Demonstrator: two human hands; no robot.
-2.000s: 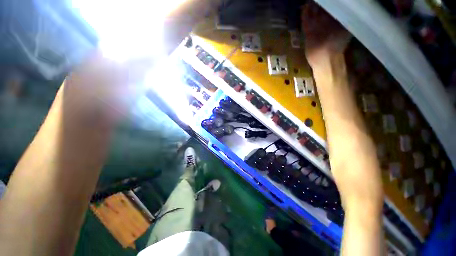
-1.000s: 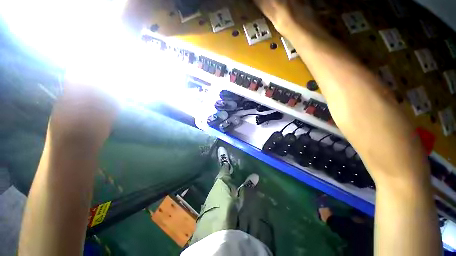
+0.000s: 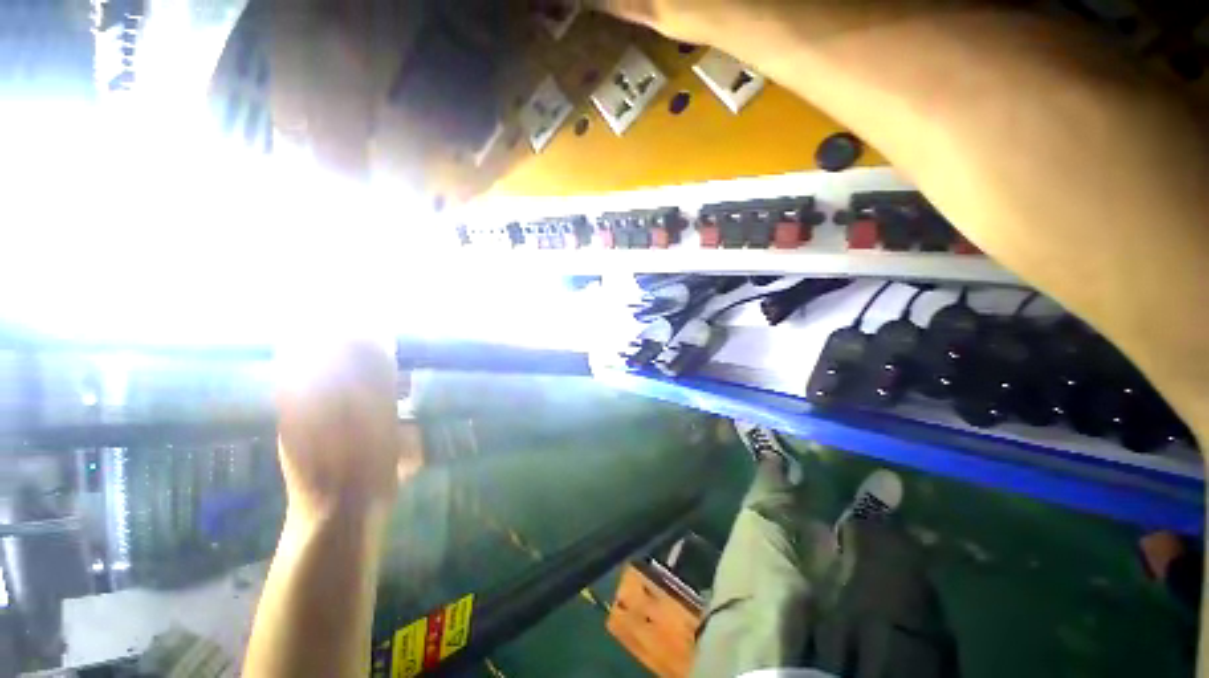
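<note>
My left hand [image 3: 338, 431] is blurred at left, its fingers lost in bright glare. A dark block-like shape [image 3: 451, 73] lies above the glare beside a blurred brownish shape; I cannot tell if a hand holds it. My right forearm [image 3: 981, 146] arches over the yellow board [image 3: 743, 146], its hand cut off by the top edge. White sockets [image 3: 627, 89] sit diagonally on the board. Black adapters [image 3: 955, 351] with thin leads lie in a row in the blue tray [image 3: 928, 453]. A loose black lead [image 3: 802, 298] lies left of them.
Red-and-black terminals [image 3: 756, 223] line the white front rail [image 3: 829, 239] above the tray. Yellow and red labels [image 3: 431, 638] are on a dark frame at lower left. An orange-brown box [image 3: 654, 620] and the wearer's shoes [image 3: 868, 501] are on the green floor. Strong glare hides the upper left.
The view has turned, so the rail now runs nearly level and the tray is further right. The left hand shows below the glare. The right forearm now arches higher across the upper right.
</note>
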